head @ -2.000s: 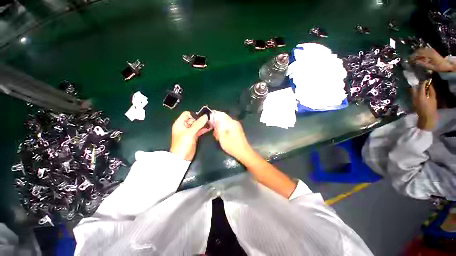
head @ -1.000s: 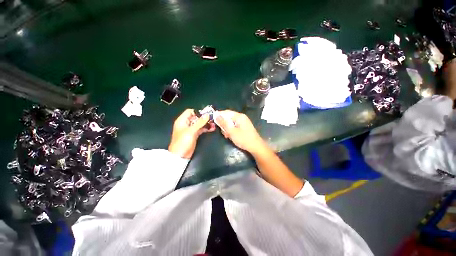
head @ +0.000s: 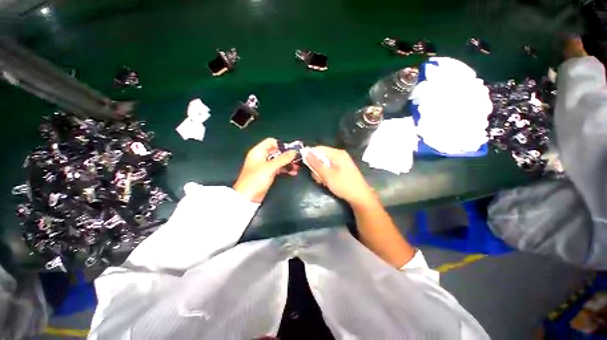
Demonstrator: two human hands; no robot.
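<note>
My left hand (head: 264,167) holds a small metal-and-black keychain (head: 287,147) in its fingertips, over the bench near its front edge. My right hand (head: 335,174) pinches a small white cloth (head: 319,157) close against the keychain's right side. The fingers hide part of both. A keychain with its clasp (head: 244,114) lies singly on the green surface beyond my left hand. A crumpled white cloth piece (head: 194,120) lies left of it.
A large keychain pile (head: 90,189) is at left, a smaller one (head: 522,123) at right. Two clear bottles (head: 360,126) stand by loose white sheets (head: 391,145) and a cloth stack (head: 452,106) on a blue tray. More keychains lie farther back. A coworker's white sleeve (head: 582,126) is at right.
The clasp end of the keychain now shows at my left fingertips instead of its black plate. The view has shifted, and the coworker's arm now reaches forward along the right edge.
</note>
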